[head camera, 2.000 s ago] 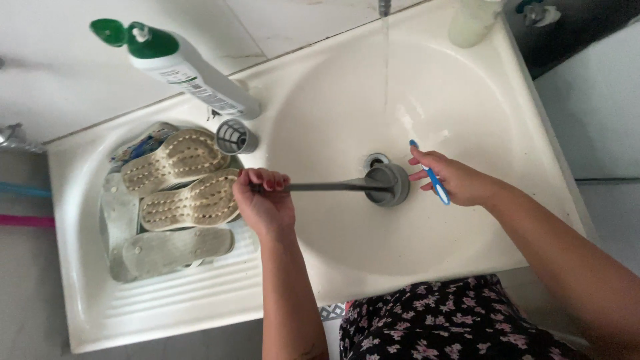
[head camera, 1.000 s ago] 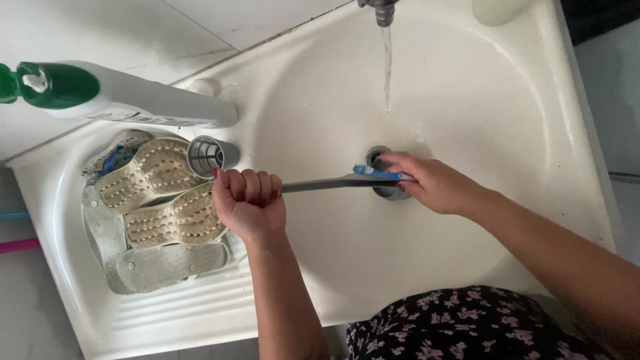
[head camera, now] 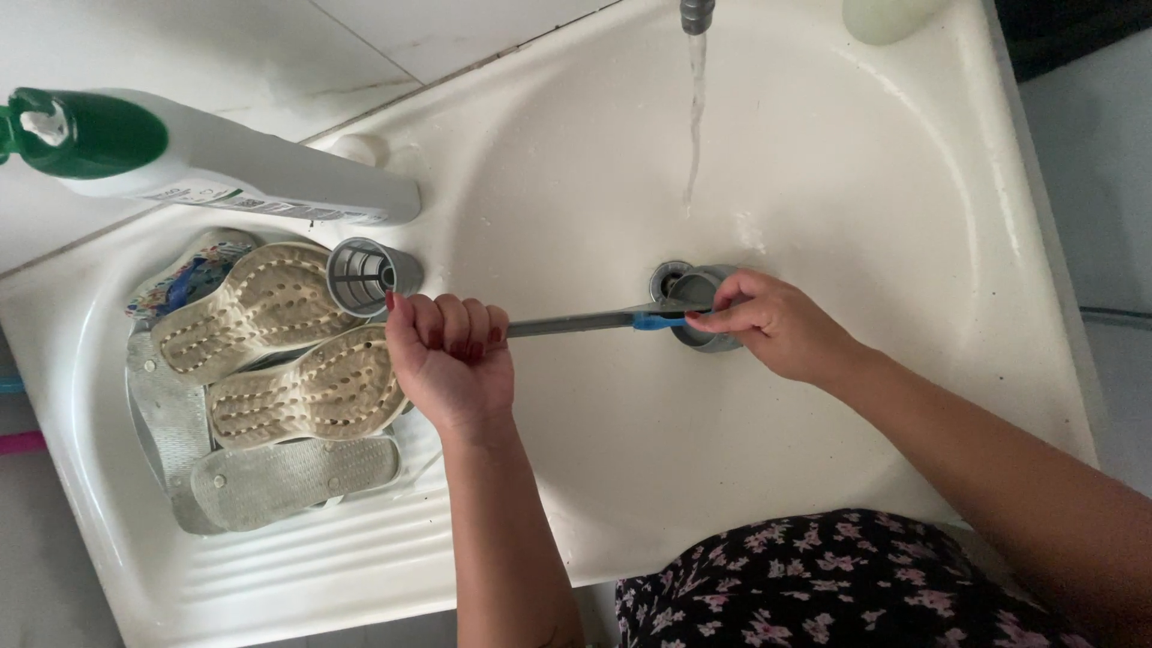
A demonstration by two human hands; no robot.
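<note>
My left hand [head camera: 454, 355] is closed around the end of a long grey handle [head camera: 571, 325]. At the handle's far end a round grey part [head camera: 706, 337] is held low over the white basin [head camera: 765, 432], beside the drain [head camera: 670, 277]. My right hand [head camera: 774, 324] holds a blue toothbrush-like brush [head camera: 659, 321] against the handle near the round part; its bristles are hard to make out. Water [head camera: 696, 117] runs in a thin stream from the faucet [head camera: 697, 16] behind both hands.
Several sandals and flip-flops [head camera: 297, 481] lie on the ribbed drainboard [head camera: 315, 567] at left. A grey slotted plastic cup [head camera: 373, 277] stands beside them. Behind it is a white bottle with a green cap [head camera: 99, 135]. A pale green container [head camera: 886, 18] sits at the back rim.
The blue brush, upright and apart from the handle two seconds ago, now lies along it. My right hand has moved to the handle's round end. The view has come closer to the sink.
</note>
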